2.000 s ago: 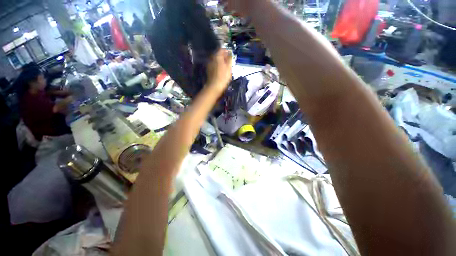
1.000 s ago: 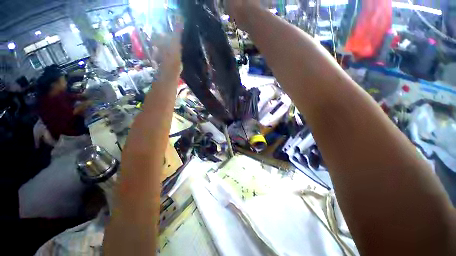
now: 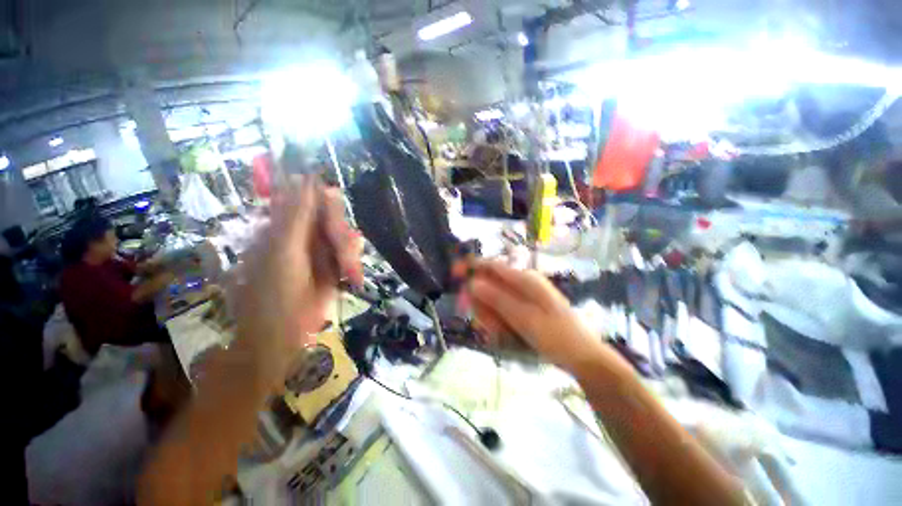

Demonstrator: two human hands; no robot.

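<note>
A long black bundle of strips (image 3: 401, 212) hangs in front of me between my hands. My left hand (image 3: 309, 247) is raised left of it, blurred, and I cannot tell whether it holds anything. My right hand (image 3: 514, 304) is at the bundle's lower right, fingers bent together near its edge. Blur hides whether they grip it. White cloth (image 3: 534, 455) with seams lies below on the table. A thin dark cord with a round black end (image 3: 490, 438) shows over the cloth.
A person in a dark red top (image 3: 99, 287) sits at the far left. A tan box with a round grille (image 3: 312, 371) is below my left hand. A red bag (image 3: 625, 153) hangs at upper right. Grey and white cloth (image 3: 811, 336) is heaped at right. Bright lamps glare overhead.
The view has tilted up. My right hand has come down from the top edge to the bundle's lower right. My left hand is now beside the bundle. The dark cord now shows.
</note>
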